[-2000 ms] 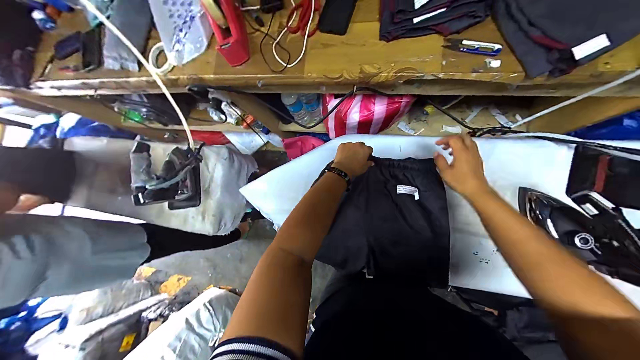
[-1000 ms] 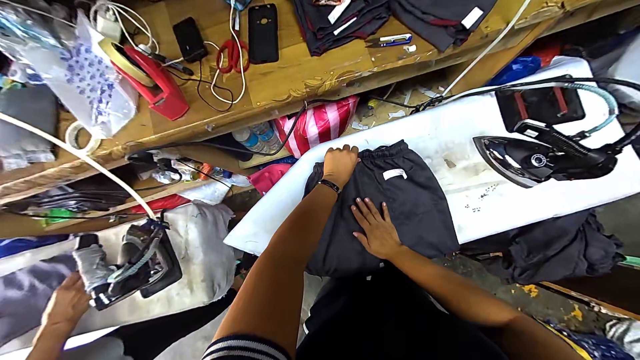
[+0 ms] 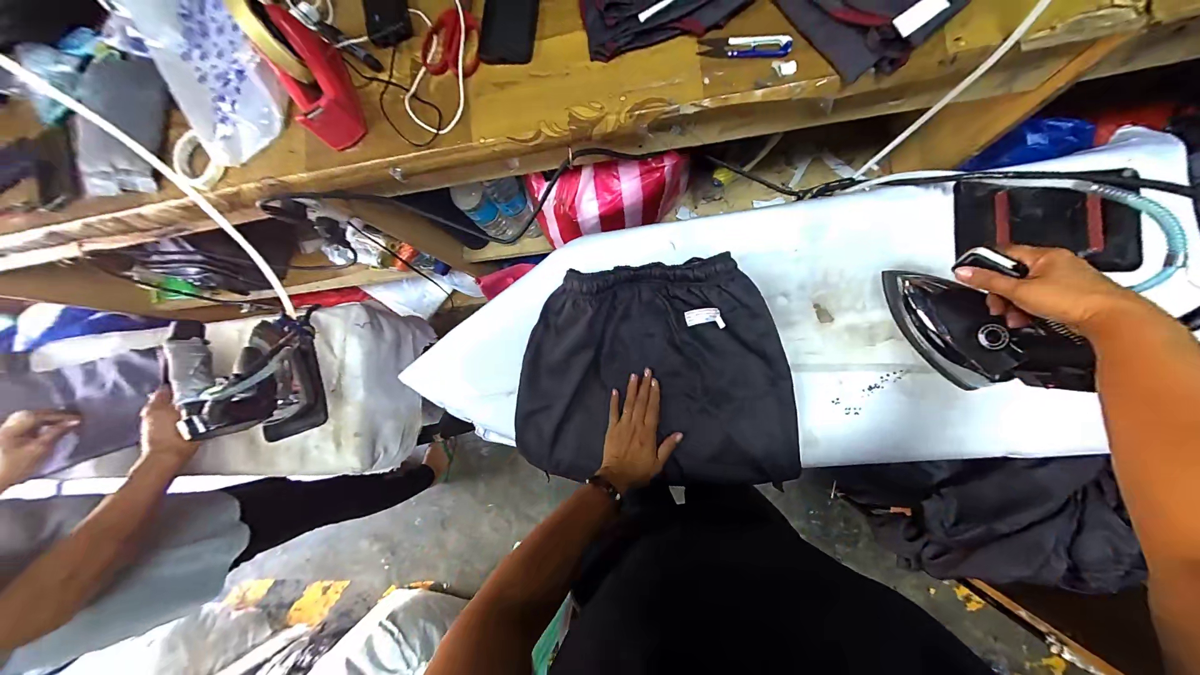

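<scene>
Dark elastic-waist shorts [image 3: 581, 375] lie flat across the white padded ironing board [image 3: 844, 244], waistband toward the shelf, with a small white label near the upper right. My left hand [image 3: 637, 431] rests on the lower middle of the shorts, palm down, fingers spread a little. At the right, my right hand [image 3: 1055, 286] is closed around the handle of a black steam iron [image 3: 966, 337]. The iron sits on the board to the right of the shorts, its tip pointing up and left, not touching them.
A black iron rest [image 3: 1050, 225] with red strips lies behind the iron, crossed by a hose and cable. At left, a co-worker's hands are beside another iron [image 3: 248, 384]. A wooden shelf [image 3: 525, 103] holds scissors, a red tape dispenser [image 3: 323, 103] and dark garments. Dark cloth hangs below the board.
My right hand has moved from the shorts to the iron's handle and taken hold of it. My left hand has left the waistband and lies lower on the shorts.
</scene>
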